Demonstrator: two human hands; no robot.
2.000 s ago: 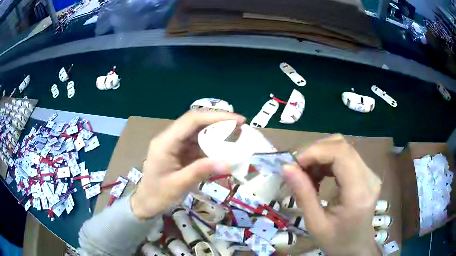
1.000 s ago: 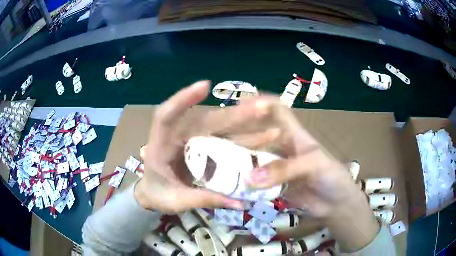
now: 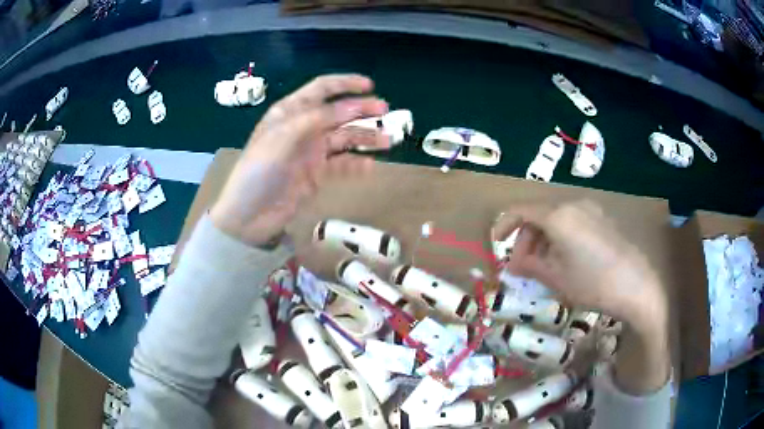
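My left hand (image 3: 289,155) reaches over the belt's near side, fingers spread and blurred. A white car body (image 3: 389,127) lies at its fingertips, partly covered by them, and does not look gripped. My right hand (image 3: 578,260) is blurred over the right of the pile, its fingers pinched on a red strip (image 3: 465,243) that trails left; what else it holds is unclear. Below lie white closed car bodies (image 3: 431,291), red strips and white tags (image 3: 389,356) on the brown cardboard (image 3: 402,188).
The dark green belt (image 3: 335,63) carries scattered white shells and base plates (image 3: 546,157), some with red strips. A tag-and-strip pile (image 3: 84,243) is at left, beside a packed tray (image 3: 25,176). An open box (image 3: 695,335) of white pieces (image 3: 730,293) stands at right.
My hands have parted from around the white car body. My left hand has moved up to the belt, where a car body now shows. My right hand has moved right over the pile.
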